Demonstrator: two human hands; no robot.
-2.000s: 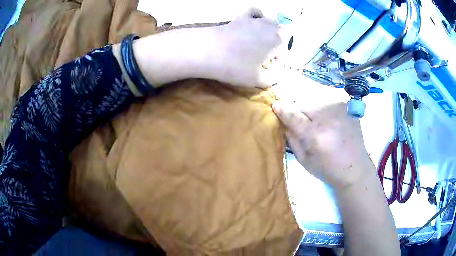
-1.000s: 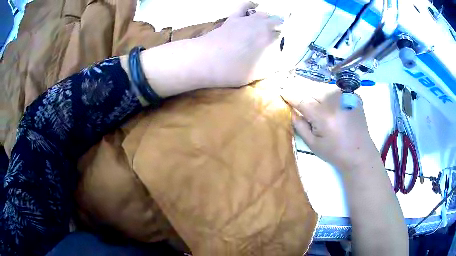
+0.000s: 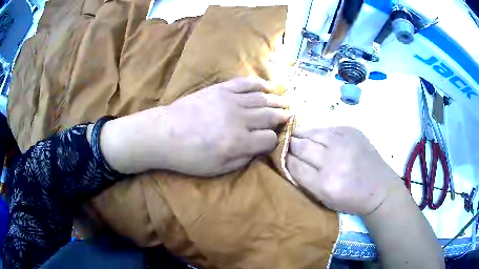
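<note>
The tan-brown padded garment body point(image 3: 100, 68) spreads from the upper left over the table. A smoother brown panel point(image 3: 247, 215) lies over it and hangs toward the lap. My left hand point(image 3: 220, 126) lies flat on the brown cloth, fingers pointing right toward the seam. My right hand point(image 3: 336, 168) holds the cloth's right edge, fingertips beside my left fingertips, where a narrow pale edge shows. The cloth edge runs up beside the presser foot point(image 3: 315, 64), under bright glare; the needle cannot be made out.
The white sewing machine point(image 3: 436, 58) with blue stripe stands upper right, its thread tension knob point(image 3: 352, 71) near my right hand. Red-handled scissors point(image 3: 428, 173) lie right of my right forearm. A ruler tape point(image 3: 357, 249) runs along the table's front edge.
My left hand has come down from the top of the cloth to its middle, uncovering brown cloth beside the needle area. My right hand has moved down and now grips the edge, which shows folded.
</note>
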